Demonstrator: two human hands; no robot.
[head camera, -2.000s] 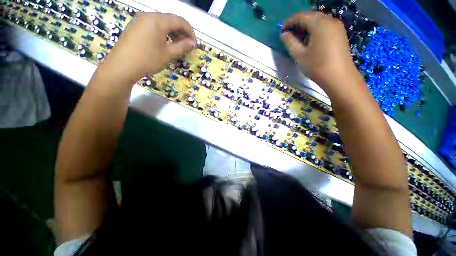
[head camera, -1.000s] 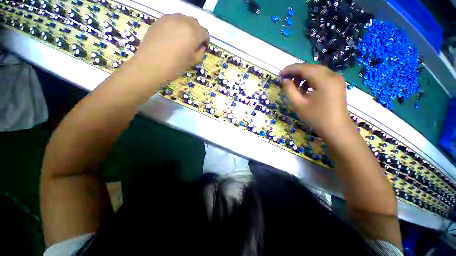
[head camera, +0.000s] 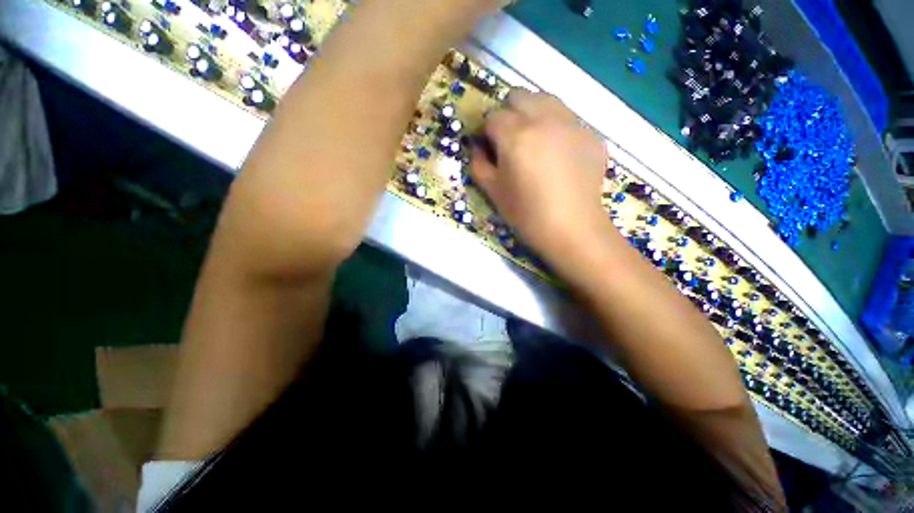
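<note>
The circuit board panel (head camera: 429, 120), a tan-yellow strip crowded with small parts, lies between silver-white rails. My right hand (head camera: 546, 165) is over the panel, its fingers bent down at the small parts. Whether it holds a component is hidden by the fingers. My left forearm crosses the panel and leaves the picture at the top edge, so my left hand is out of view. Loose blue components (head camera: 805, 155) lie in a heap on the green mat (head camera: 591, 50), beside a heap of black components (head camera: 720, 80).
The near rail (head camera: 431, 235) and far rail (head camera: 641, 125) run diagonally. A few loose blue parts (head camera: 646, 43) lie apart on the mat. A blue bin (head camera: 890, 291) stands at the right edge. Cardboard (head camera: 135, 379) is at the lower left, grey cloth (head camera: 22, 140) at the left.
My left hand has moved up and out of the picture. My right hand has moved left from the far side of the panel, over the boards. The view has shifted slightly.
</note>
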